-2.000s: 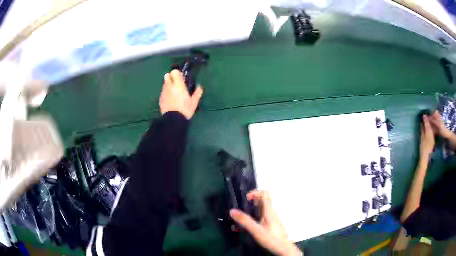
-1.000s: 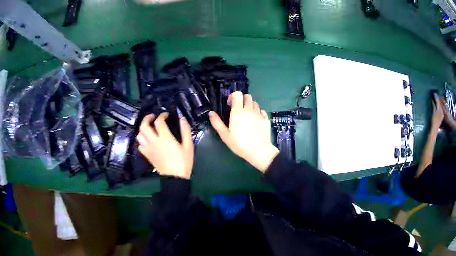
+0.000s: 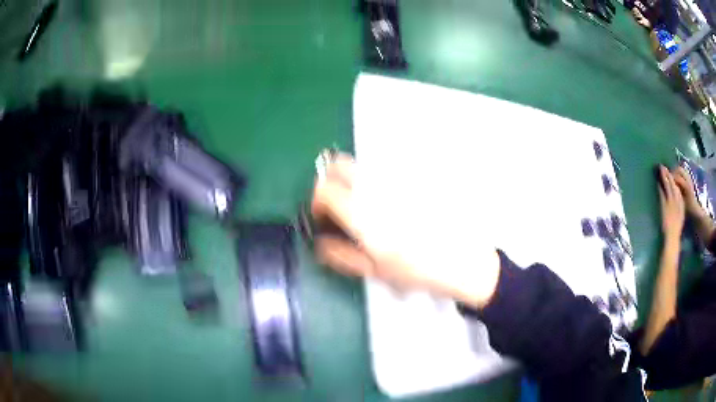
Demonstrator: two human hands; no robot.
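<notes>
My right hand (image 3: 345, 224) is blurred and reaches in over the left edge of the white foam tray (image 3: 455, 188). Its fingers are curled around a small dark part at the tray's edge, with a small silvery bit at the fingertips. A black housing shell (image 3: 271, 302) lies upright in the frame just left of my right hand, on the green bench. A small black piece (image 3: 200, 292) lies left of that shell. My left hand is not in view.
A blurred pile of black housings (image 3: 86, 188) lies at the left. Small black modules (image 3: 614, 259) line the tray's right side. A black unit (image 3: 383, 35) lies beyond the tray, with others at top right. Another person's hands (image 3: 675, 192) work at the far right.
The view has swung right and closer. My right hand has left the pile and is at the tray's left edge. My left hand has gone out of view.
</notes>
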